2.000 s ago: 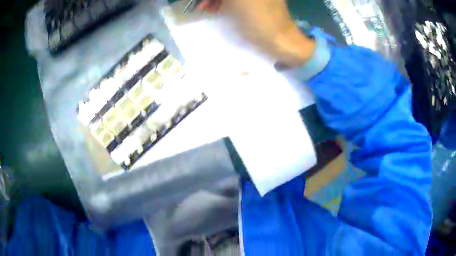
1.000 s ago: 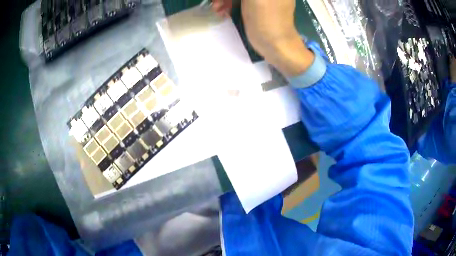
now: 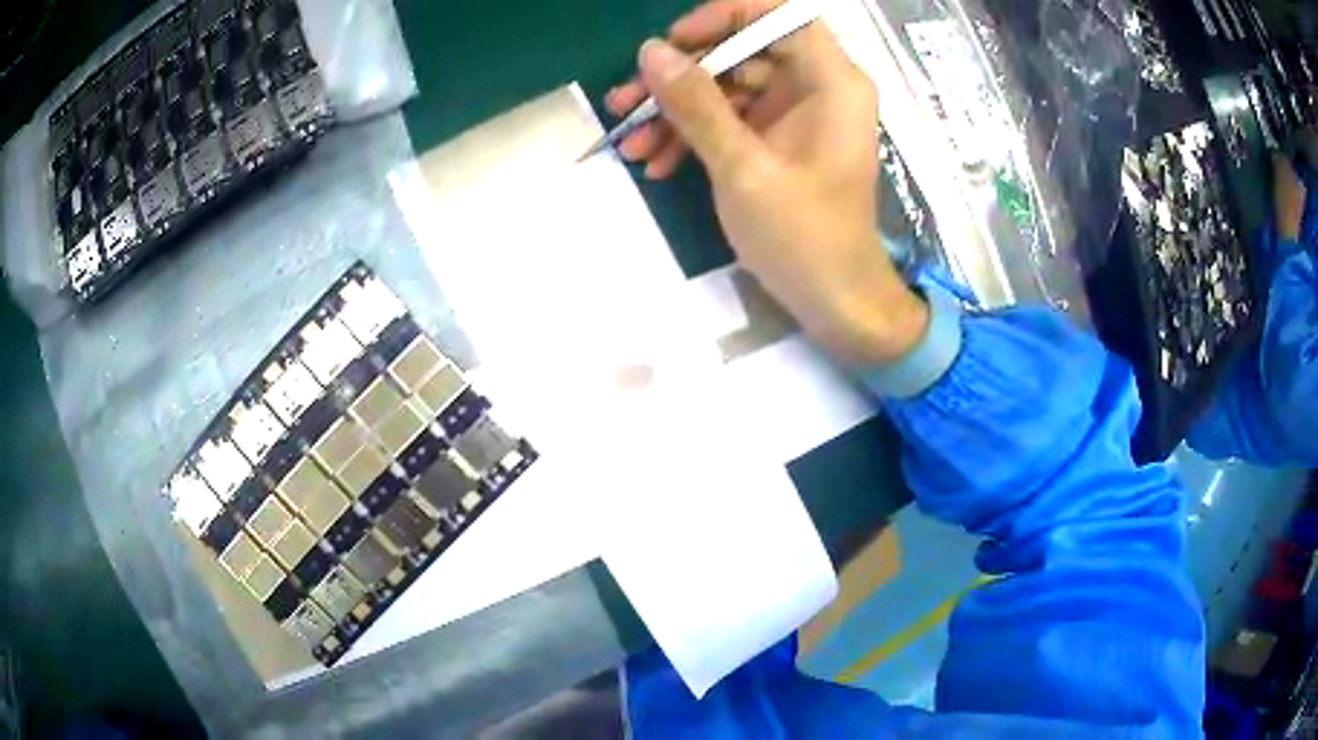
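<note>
My right hand [image 3: 788, 174] holds slim grey-white tweezers [image 3: 708, 65], their tip pointing down-left over the top of a white liner sheet [image 3: 549, 275] near its grey-beige end. I cannot tell whether the tip touches the sheet or holds a piece. A tiny beige pad [image 3: 635, 376] sits alone lower on the white sheet. A black PCB panel [image 3: 347, 463] with rows of silver and beige rectangles lies at the left, partly over white paper. My left hand is not in view.
Grey foam wrap [image 3: 145, 376] lies under the panel, with stacked PCB panels [image 3: 195, 130] at upper left. Clear plastic bags [image 3: 983, 159] and a black tray of small silver parts [image 3: 1185, 260] are at right. Another person's blue sleeve [image 3: 1272, 362] shows at far right.
The view has shifted, so the panel and sheets appear lower and further left. My right hand, formerly cut off at the top edge, now shows fully with the tweezers.
</note>
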